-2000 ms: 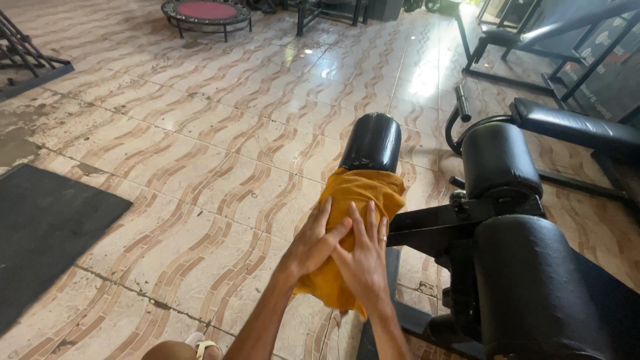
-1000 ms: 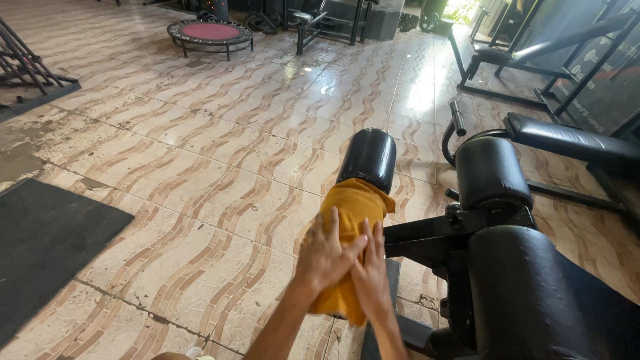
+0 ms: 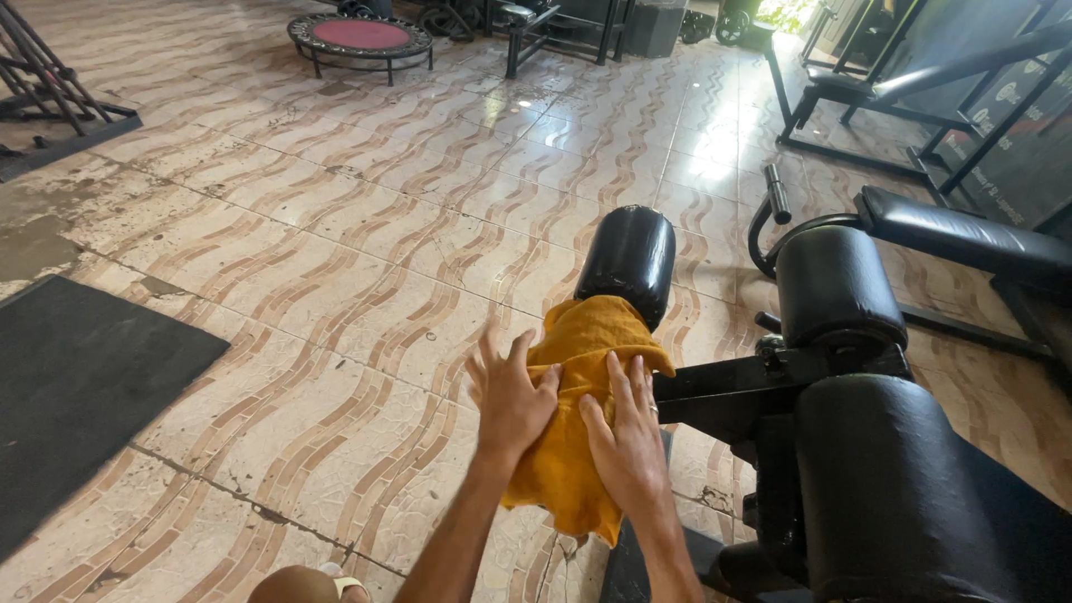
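Observation:
An orange-yellow cloth (image 3: pixel 578 360) lies draped over the near part of a black padded roller (image 3: pixel 632 251) on a gym machine. Along the cloth's left side is my left hand (image 3: pixel 512 402), its fingers spread and slightly blurred, with the thumb by the fabric. My right hand (image 3: pixel 628 435) rests flat on the cloth's right part, fingers apart and pointing away from me; a ring shows on one finger. Cloth hangs in folds beneath and between both hands. The roller's far end sticks out bare beyond the fabric.
Two more black pads (image 3: pixel 840 285) sit on the machine's metal frame (image 3: pixel 729 389) at the right. Behind them is a padded bench (image 3: pixel 963 230). A black mat (image 3: pixel 84 385) lies on the tiled floor at left; a small trampoline (image 3: pixel 360 38) stands at the back.
My left hand has moved from the top of the cloth to its left side, with its fingers spread. The two hands, close together before, are now apart.

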